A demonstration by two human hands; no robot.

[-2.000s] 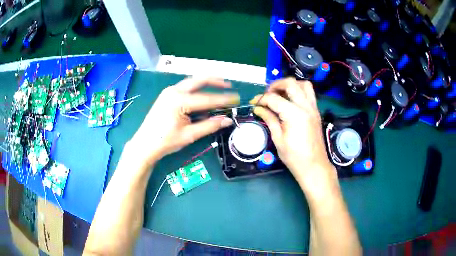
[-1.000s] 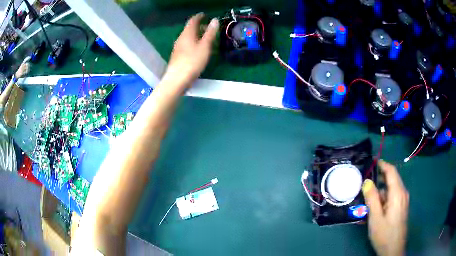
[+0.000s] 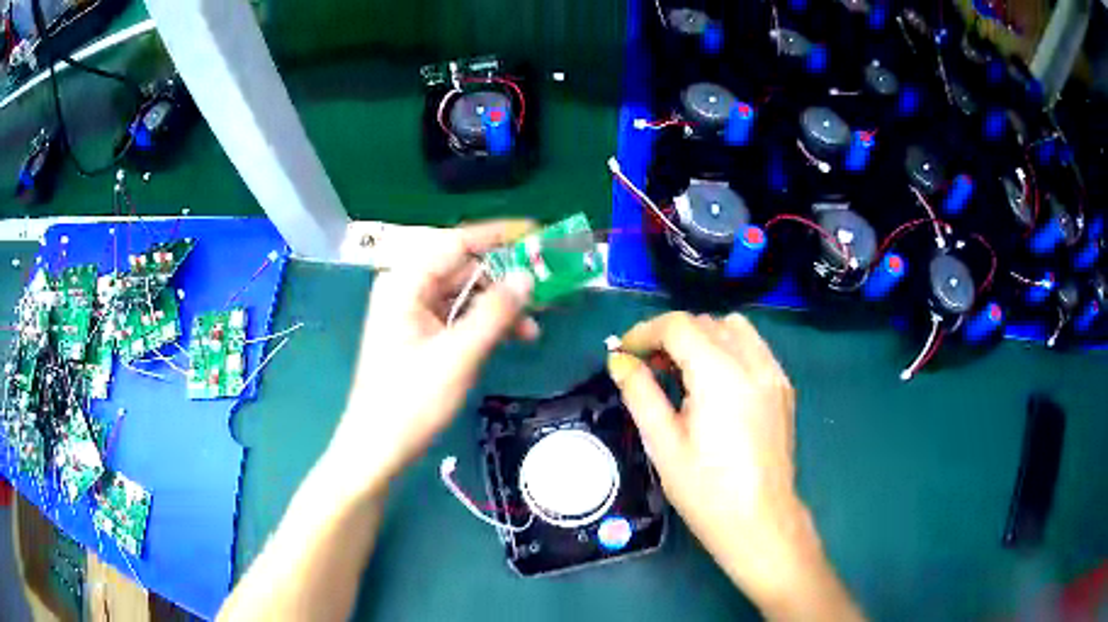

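Observation:
My left hand holds a green circuit board between thumb and fingers, raised above the mat. My right hand pinches a tiny white plug between thumb and a fingertip, a short way right of and below the board; the two are apart. A black speaker housing lies open on the mat below both hands, with a round whitish speaker and a blue cylinder in it. A white-tipped speaker lead sticks out at its left side.
A blue sheet at left bears heaped green boards. Another blue sheet at right bears rows of speaker units. A unit with a board lies beyond the white frame rail. A black bar lies at far right.
My left hand has come back from the unit beyond the rail and picked up the loose board. The housing has moved left to the middle. My right hand has left its side and holds a plug.

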